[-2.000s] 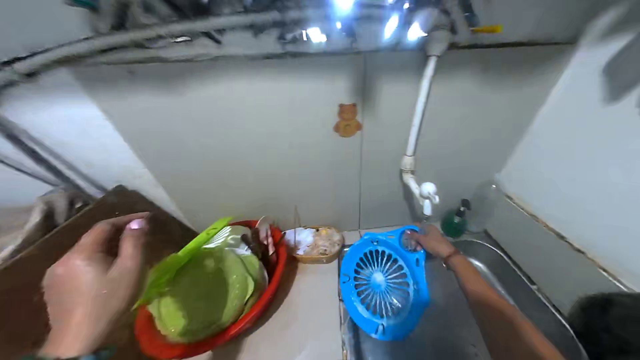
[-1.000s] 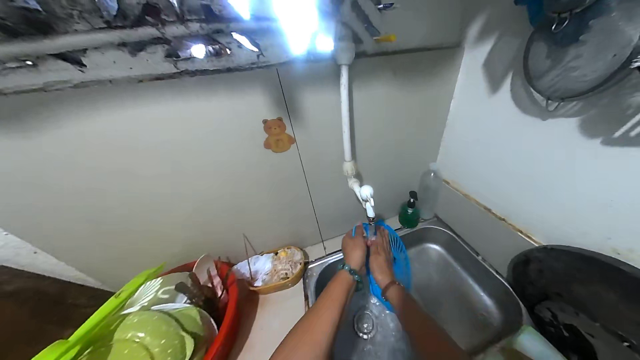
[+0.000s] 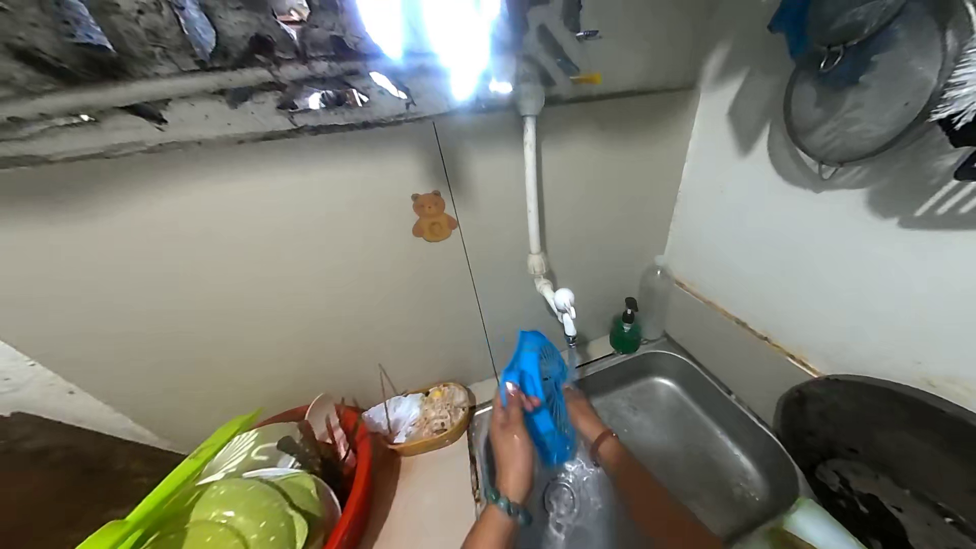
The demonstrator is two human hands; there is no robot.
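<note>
A blue plastic fan grille (image 3: 537,396) is tilted on edge over the left basin of the steel sink (image 3: 679,427). My left hand (image 3: 512,435) grips its left side, and a beaded bracelet is on that wrist. On the grille's right side is my right hand (image 3: 583,415), its fingers partly hidden behind the grille. Water runs from the white faucet (image 3: 568,316) close behind the grille, and splashes show around the drain (image 3: 560,497).
Left of the sink stand a small tray of sponge-like material (image 3: 438,441) and a red basin (image 3: 358,488) with green plates (image 3: 244,511). A green pump bottle (image 3: 626,332) and a clear bottle (image 3: 656,293) stand behind the sink. At right is a large dark basin (image 3: 877,389).
The grille, facing the camera two seconds ago, is now turned on edge. My left hand has come from the far left to the grille. Since one second ago, both hands have lifted it. The view has shifted right.
</note>
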